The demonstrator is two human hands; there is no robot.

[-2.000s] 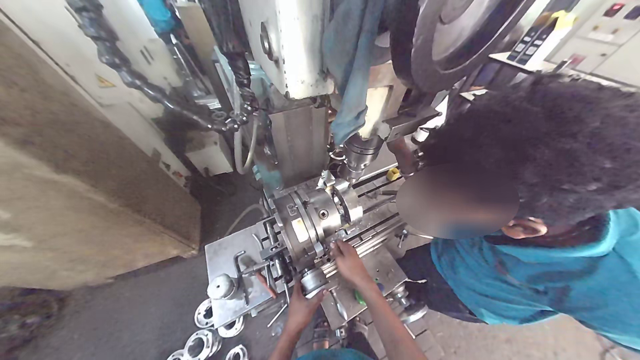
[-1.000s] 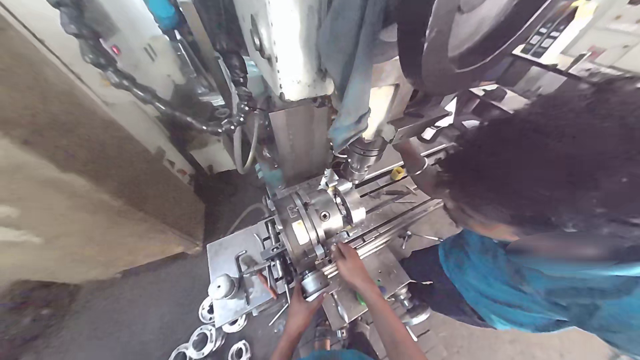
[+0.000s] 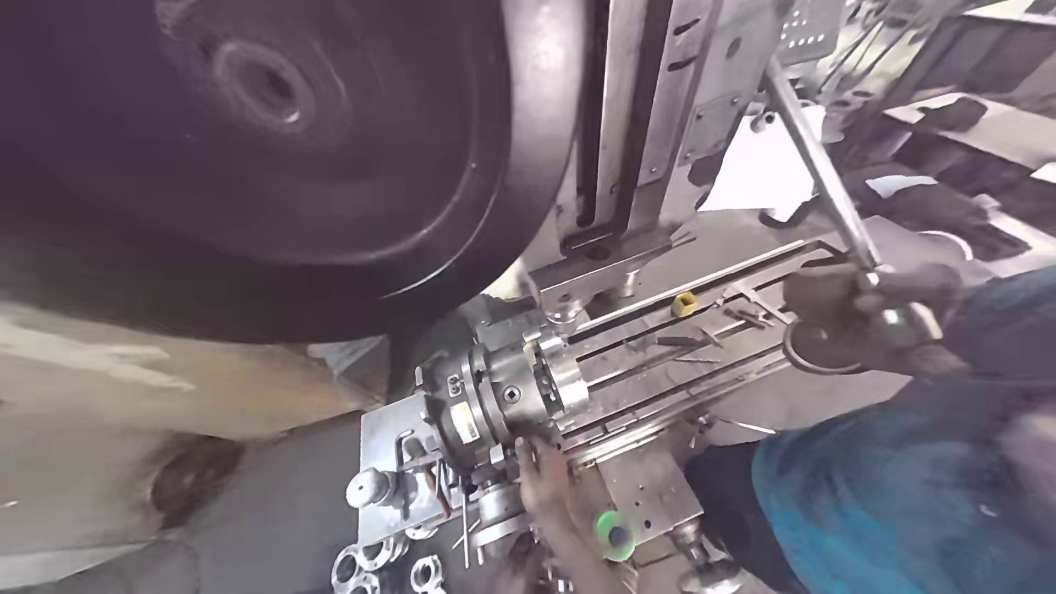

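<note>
A dividing head with a metal chuck (image 3: pixel 511 388) lies on the slotted table of a milling machine. My right hand (image 3: pixel 544 487) reaches up from below, its fingertips at the chuck's lower side; their contact is hard to make out. Beside it is a round metal dial or crank hub (image 3: pixel 501 507). My left hand (image 3: pixel 521 565) is a dark, blurred shape just under that hub, mostly hidden, so its hold is unclear. A bright metal ring (image 3: pixel 565 379) sits at the chuck's right face.
A large dark wheel (image 3: pixel 396 165) fills the upper left. At right, a co-worker's blurred hands (image 3: pixel 866 322) are by a long metal lever (image 3: pixel 825 177). The machine table (image 3: pixel 660 355) bears a yellow nut-like part (image 3: pixel 685 304) and loose tools. Metal rings (image 3: pixel 346 565) lie at lower left.
The view has swung strongly, and the big wheel now fills its upper left. The co-worker's head has left the view; their hands now show by the lever.
</note>
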